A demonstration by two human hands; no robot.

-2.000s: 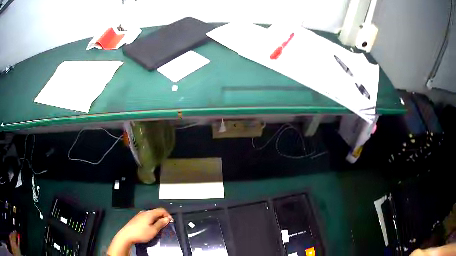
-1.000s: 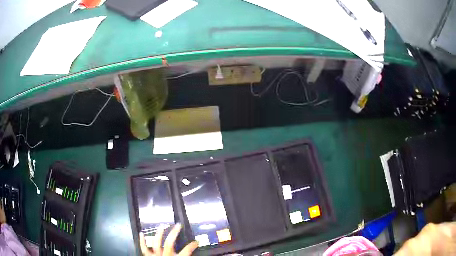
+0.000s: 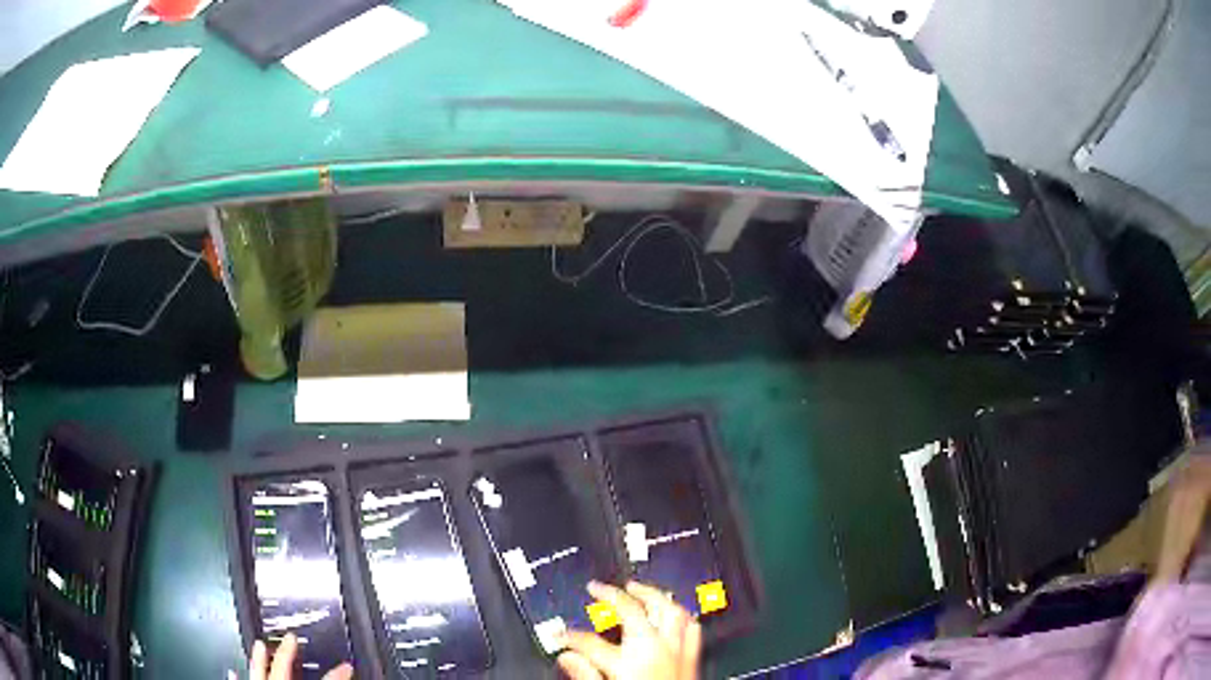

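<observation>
A black four-slot tray (image 3: 738, 565) lies in front of me with a phone in every slot. The first phone (image 3: 295, 571) shows small green text and glare. The second phone (image 3: 418, 578) also has glare. The third phone (image 3: 538, 518) sits slightly tilted, with white labels and an orange corner button. The fourth phone (image 3: 664, 498) shows an orange button. My left hand (image 3: 295, 660) is at the first phone's lower end, fingers apart, mostly cut off by the bottom edge. My right hand (image 3: 638, 638) touches the third phone's lower right, fingers apart.
A second tray of phones (image 3: 86, 565) lies left, a dark phone (image 3: 206, 409) and a tan-white card (image 3: 383, 365) behind. Dark trays (image 3: 1049, 492) and a person's pinkish sleeve (image 3: 1009, 654) are right. The green shelf (image 3: 531, 170) crosses above.
The third slot, bare before, now holds a phone. My right hand is now at it. My left hand is lower at the first phone. The view has shifted right.
</observation>
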